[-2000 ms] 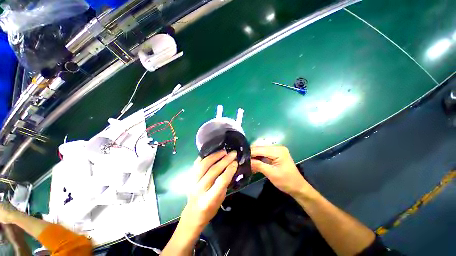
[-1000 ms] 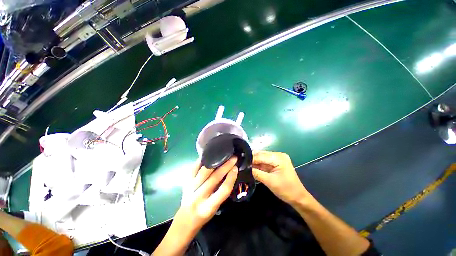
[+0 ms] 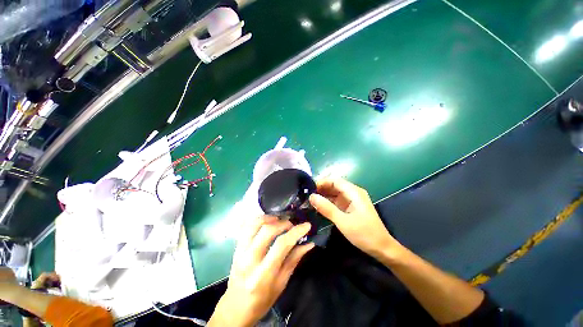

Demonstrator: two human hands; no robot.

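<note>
A white camera housing (image 3: pixel 280 158) lies in front of me on the green bench, its prongs pointing away. A glossy black round housing (image 3: pixel 286 191) sits over its near side. My left hand (image 3: pixel 263 258) is below the black housing, fingertips on its lower edge and on a dark part beneath. My right hand (image 3: pixel 350 212) holds the black housing's right edge between thumb and fingers. The part under my fingers is mostly hidden against dark clothing.
At left, a white sheet (image 3: pixel 172 258) bears white housings and red-dark wires (image 3: pixel 203 159). A blue-ended screwdriver (image 3: pixel 363 101) and black ring (image 3: pixel 378 95) lie ahead. Another white housing (image 3: pixel 218 35) is on the conveyor. An orange sleeve (image 3: pixel 77 313) shows lower left.
The black housing has turned so its smooth round face shows upward. The small wires and plug seen at its lower end are now mostly hidden. My left fingers have shifted lower on it.
</note>
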